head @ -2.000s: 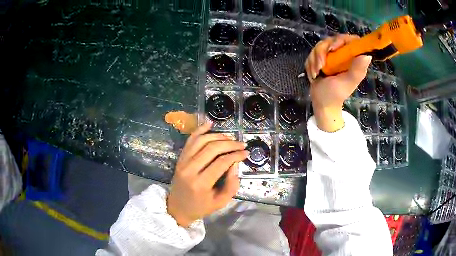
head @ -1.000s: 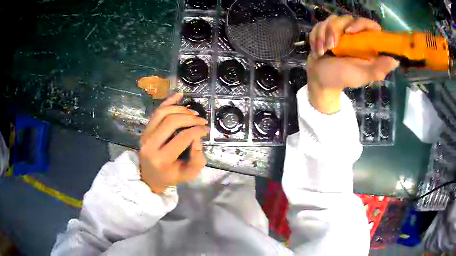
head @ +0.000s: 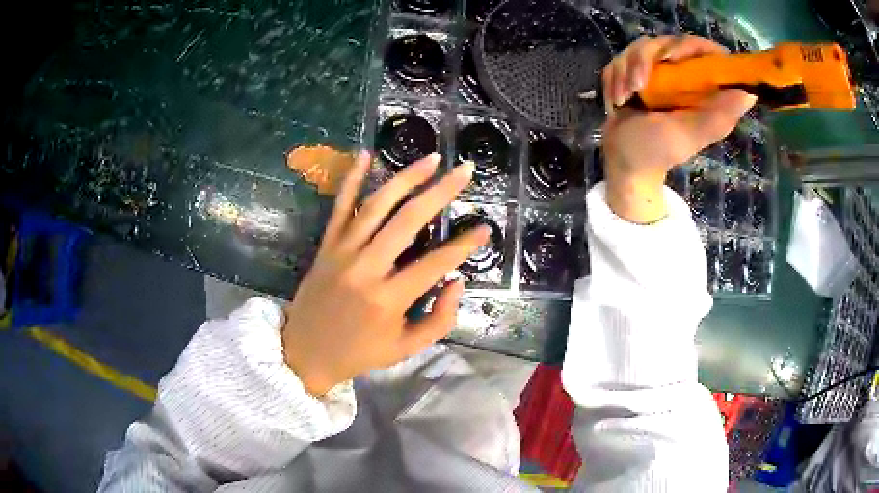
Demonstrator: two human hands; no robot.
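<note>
My right hand [head: 655, 120] holds the orange electric screwdriver [head: 761, 79], its thin tip pointing left at the edge of the dark mesh-faced disc [head: 542, 63]. The disc lies on the clear blister tray [head: 513, 217]. Round black parts [head: 484, 146] sit in the tray's square pockets. My left hand [head: 371, 279] is spread over the tray's near left corner, fingers apart, and covers some pockets. Its fingertips are near a part with a bright centre [head: 476, 246]. I see nothing held in it. Whether the fingertips touch the tray cannot be told.
A flat orange-tan piece [head: 321, 166] lies on the green bench mat [head: 193, 125], left of the tray. A white sheet-like piece [head: 819, 246] is at the right. A red tray [head: 547, 424] is below the bench edge. A blue stool or crate [head: 46, 270] is lower left.
My left hand has opened from curled fingers and reaches further over the tray. My right hand still holds the screwdriver, now more level than two seconds ago. The camera view has shifted.
</note>
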